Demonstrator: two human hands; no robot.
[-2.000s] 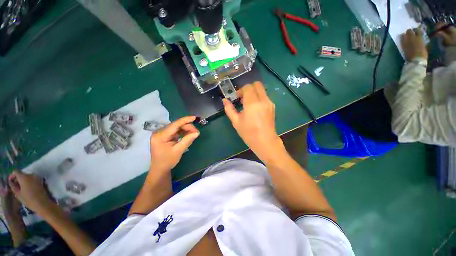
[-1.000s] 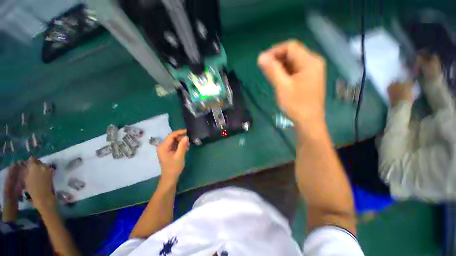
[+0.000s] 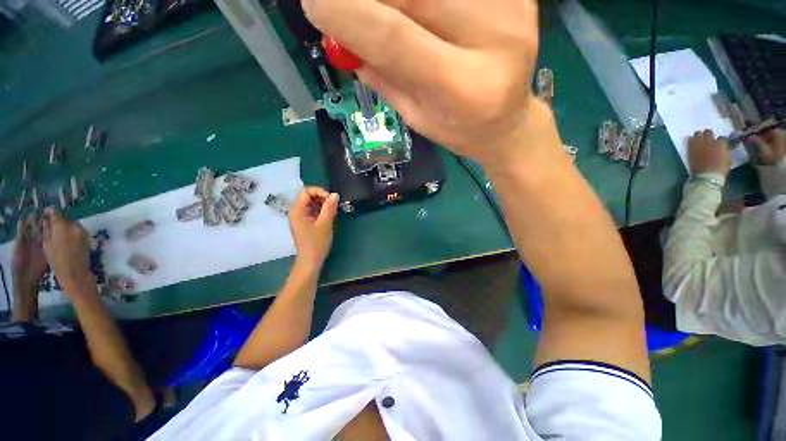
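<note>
The press fixture stands at upper centre, with a green plate, a bright pale centre and clear parts low over its black base. A small metallic module sits in the nest, its far part under the head. Small orange lights glow on the base's front edge. My right hand is raised large at top centre, closed around a red ball-shaped knob and hiding much of the machine's upper part. My left hand rests near the base's left front corner, fingers curled and thumb near forefinger; whether it holds anything is unclear.
Grouped modules lie on a white paper sheet at left, where a neighbour's hands work. More modules lie at right beside a clear sleeve. A black cable hangs there. Another neighbour handles parts near a white page.
My right hand has gone from the module to up over the machine and gripped the red knob. The press head now sits lower over the module. My left hand stays near the base.
</note>
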